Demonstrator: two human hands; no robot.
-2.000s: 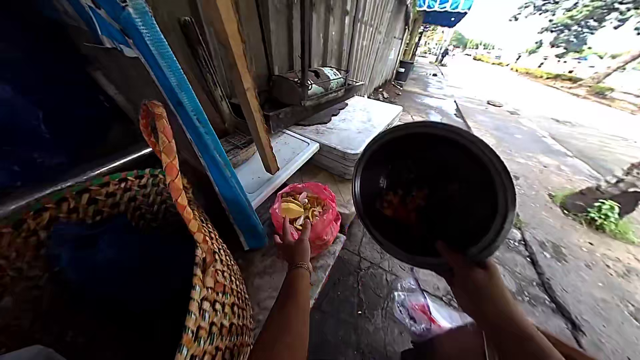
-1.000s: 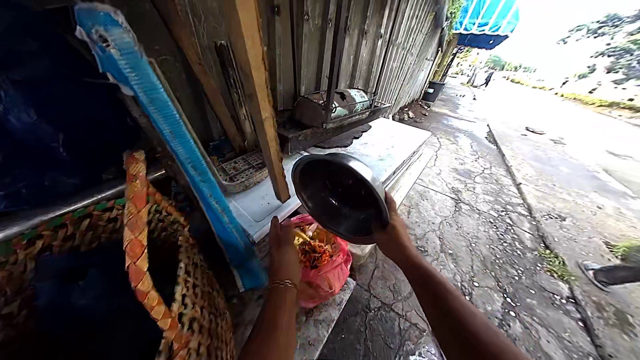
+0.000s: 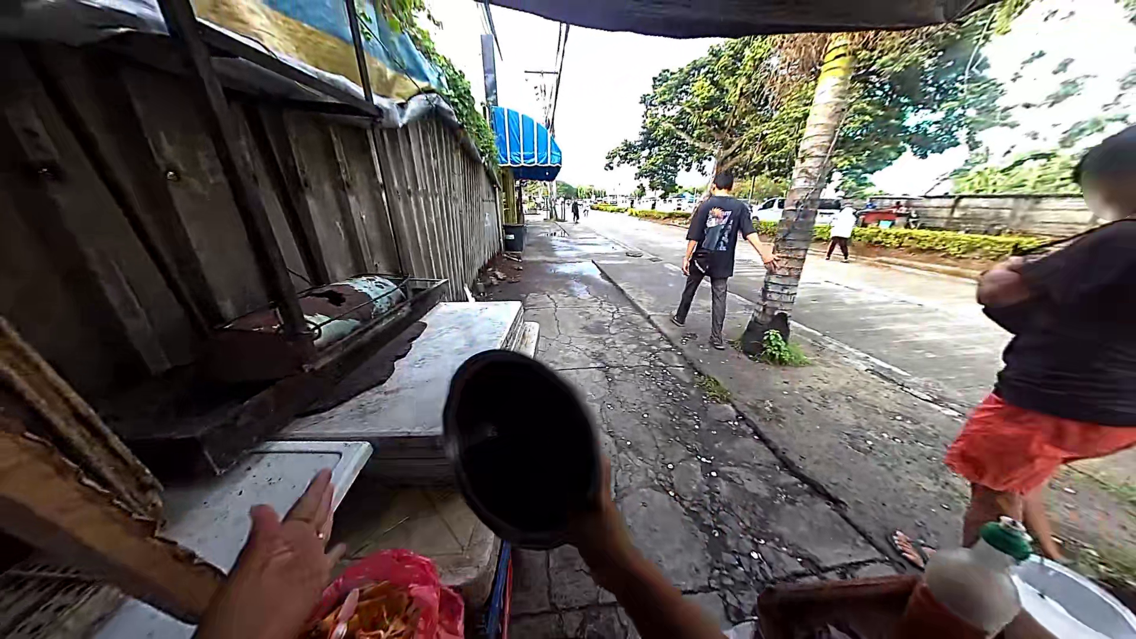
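Observation:
My right hand (image 3: 590,515) grips the rim of a dark round bowl (image 3: 524,448), tilted with its dark inside facing me, in front of the stacked white boards. At the lower left, my left hand (image 3: 280,559) is raised with its fingers spread and holds nothing. Just right of it is a pink plastic bag (image 3: 426,586) filled with orange and yellow scraps, cut off by the lower edge of the view.
White boards (image 3: 426,364) lie by the corrugated wall (image 3: 444,195), beside a rusty metal rack (image 3: 311,364). At right stand a person in red shorts (image 3: 1056,355), a bottle with a green cap (image 3: 972,577) and a metal basin (image 3: 1074,603). Another person (image 3: 714,240) is near a tree trunk (image 3: 803,195).
The view has swung up toward the street. My left hand has come away from the bag. The bowl, over the bag a second ago, is now up and right of it, still in my right hand.

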